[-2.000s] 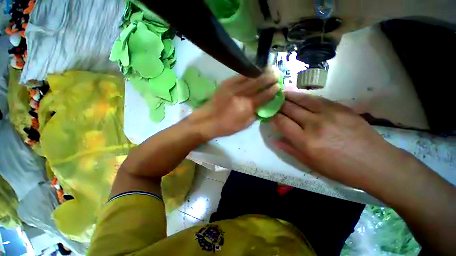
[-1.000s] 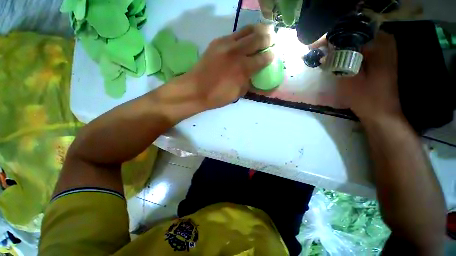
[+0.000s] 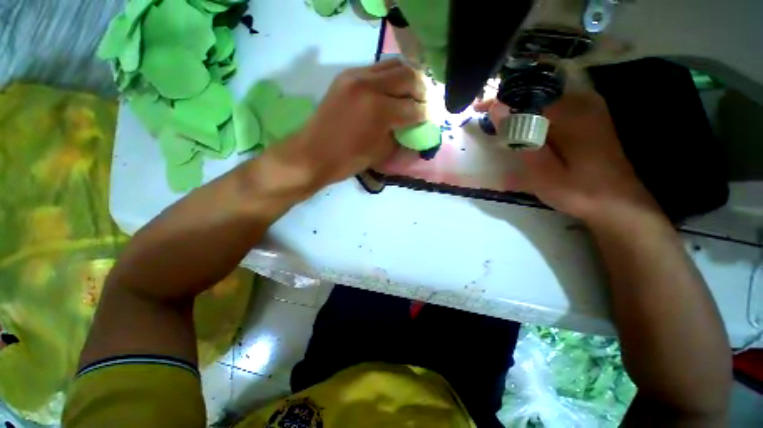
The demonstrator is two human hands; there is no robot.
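Note:
My left hand (image 3: pixel 360 121) holds a small light-green fabric piece (image 3: pixel 418 135) at the left of the bright lamp glare, over the pink machine bed plate (image 3: pixel 468 171). A small dark thing touches the piece's lower edge. My right hand (image 3: pixel 573 150) is behind and right of the ribbed whitish knob (image 3: pixel 524 131), its fingertips reaching toward the glare. The knob and glare partly hide these fingers, so its grip cannot be told. The needle area is washed out by the light.
Light-green cut pieces (image 3: pixel 174 52) lie piled on the white table (image 3: pixel 376 242) at the left. The machine head (image 3: pixel 652 29) is above my hands. A black pad (image 3: pixel 669 125) is at the right. A yellow sack (image 3: pixel 50 242) is at far left, a clear bag of green pieces (image 3: pixel 569 368) below.
Since two seconds ago my right hand has left the green piece and moved right, behind the knob. My left hand keeps the piece. The view has shifted, and the pink plate is now visible.

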